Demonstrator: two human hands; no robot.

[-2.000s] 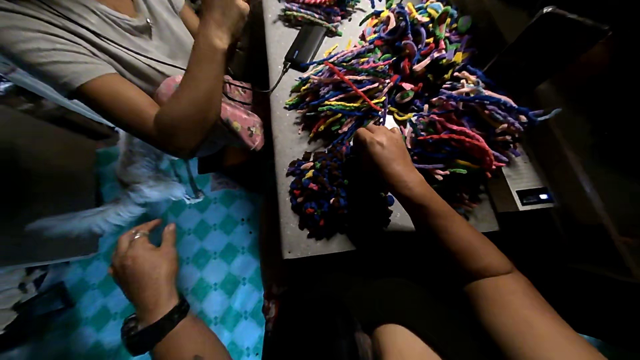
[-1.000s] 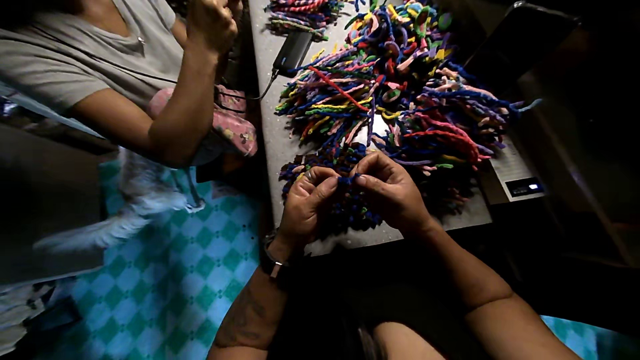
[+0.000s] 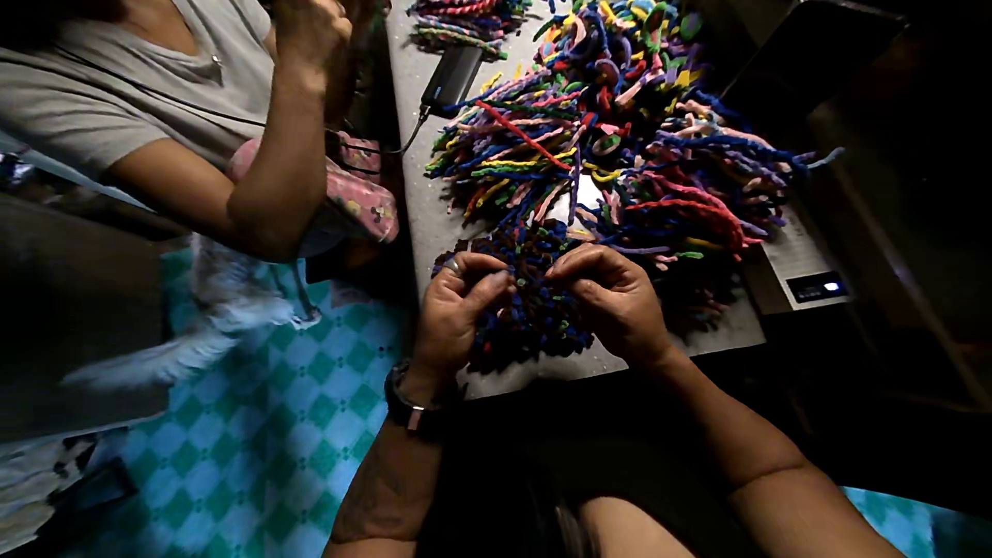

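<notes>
My left hand (image 3: 465,306), with a ring and a dark wristband, is at the near edge of the table, thumb and forefinger pinched together. Facing it a short way to the right, my right hand (image 3: 612,298) has its thumb and forefinger close together. Whether a small strand lies between the fingers of either hand is too dark to tell. Below and between them sits a dark pile of short, multicoloured fuzzy pieces (image 3: 535,333). Beyond my hands spreads a large heap of colourful twisted fuzzy strands (image 3: 511,155), with a long red strand (image 3: 523,133) on top.
A black power bank (image 3: 452,80) with a cable lies on the grey table (image 3: 418,194). Behind it is another bundle of strands (image 3: 465,27). A device with a small lit display (image 3: 818,287) stands at right. Another person (image 3: 287,163) sits at left, above a white-furred animal (image 3: 232,310) on the checkered floor.
My left hand has come from over the floor to the table, beside my right hand. Since a second ago, my two hands have moved apart from each other.
</notes>
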